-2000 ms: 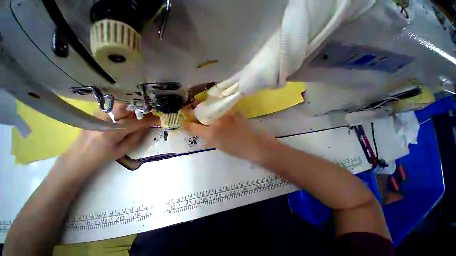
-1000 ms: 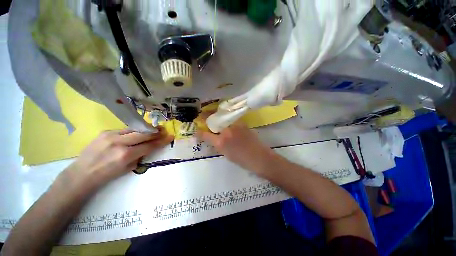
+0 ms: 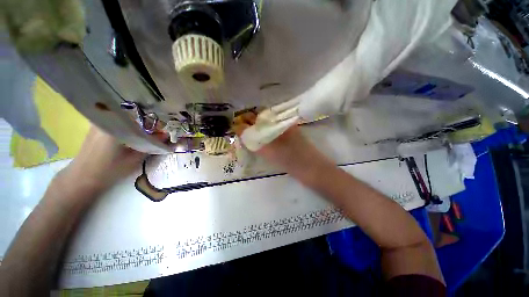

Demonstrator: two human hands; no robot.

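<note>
A yellow panel (image 3: pixel 55 119) lies at the left, partly behind the machine head; a thin yellow strip shows behind the white cloth wrap. The sewing machine head (image 3: pixel 290 40) covers the needle area; its presser parts and lower cream knob (image 3: pixel 216 145) show below it. My left hand (image 3: pixel 107 154) is blurred beside the panel, its fingers hidden behind the machine head. My right hand (image 3: pixel 284 148) is right of the lower knob, fingertips hidden by the white cloth wrap (image 3: pixel 348 75). What either hand holds cannot be seen.
A printed ruler (image 3: pixel 203 243) runs along the table's front edge. A small red-and-black tool (image 3: pixel 417 177) lies at the right beside a white crumpled cloth (image 3: pixel 463 159). A blue bin (image 3: pixel 484 209) with red-handled items is beyond it. Yellow material (image 3: pixel 104 290) shows below the table edge.
Much less yellow shows right of the needle area. My left hand has moved left and back, and its fingers have gone out of sight. The view has shifted closer to the machine head.
</note>
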